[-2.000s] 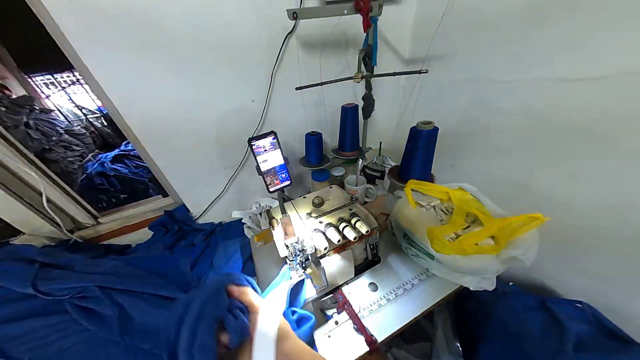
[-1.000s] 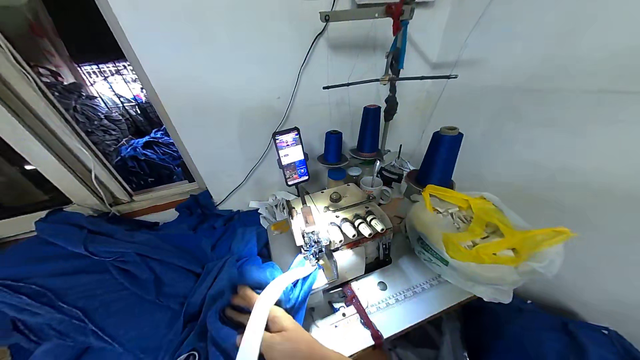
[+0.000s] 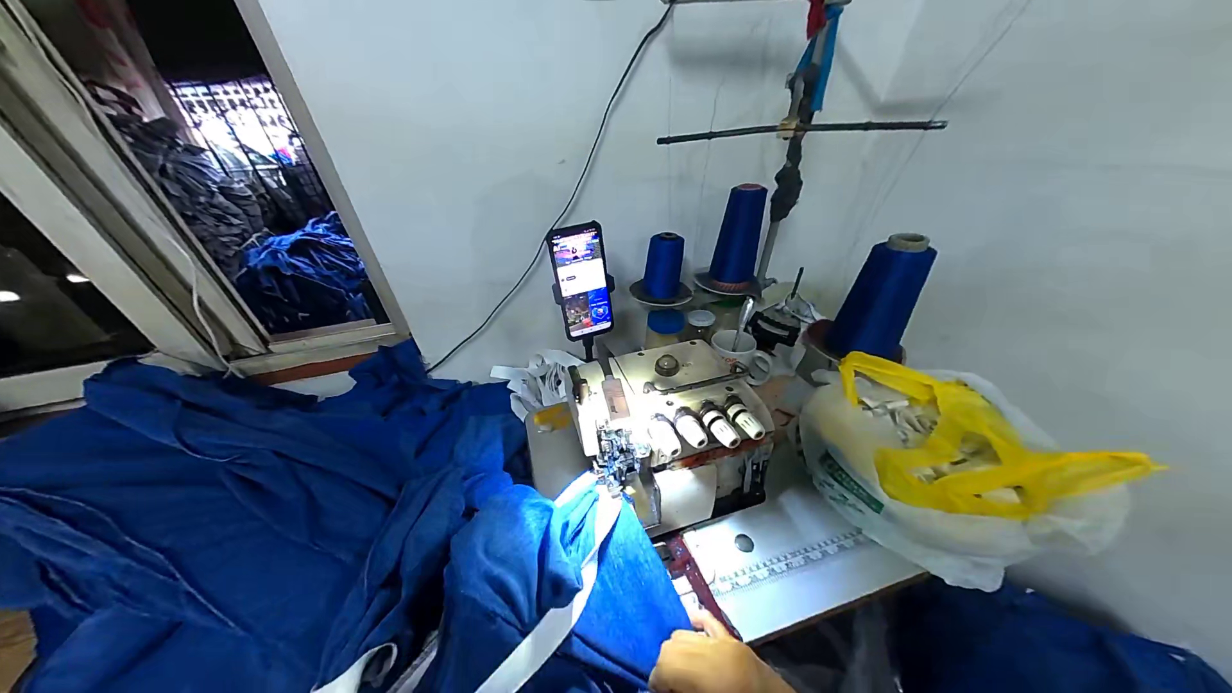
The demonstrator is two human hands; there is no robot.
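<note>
My right hand (image 3: pixel 717 664) is at the bottom edge, its fingers closed on the right edge of the blue fabric (image 3: pixel 626 597). My left hand is not in view. The fabric reaches up to the needle and presser-foot area of an overlock sewing machine (image 3: pixel 674 385). A white strip of tape (image 3: pixel 549 635) lies over the fabric and runs up into the lit foot area. Glare hides the exact stitching point.
More blue cloth (image 3: pixel 241 500) is heaped at left. A smartphone (image 3: pixel 582 279) stands behind the machine, near blue thread cones (image 3: pixel 741 231) and a mug (image 3: pixel 736 351). A plastic bag with yellow handles (image 3: pixel 962 462) rests at right on the table (image 3: pixel 799 568).
My right hand has moved right and down, from beside the white tape to the fabric's right edge. The fabric near the machine now lies more spread out.
</note>
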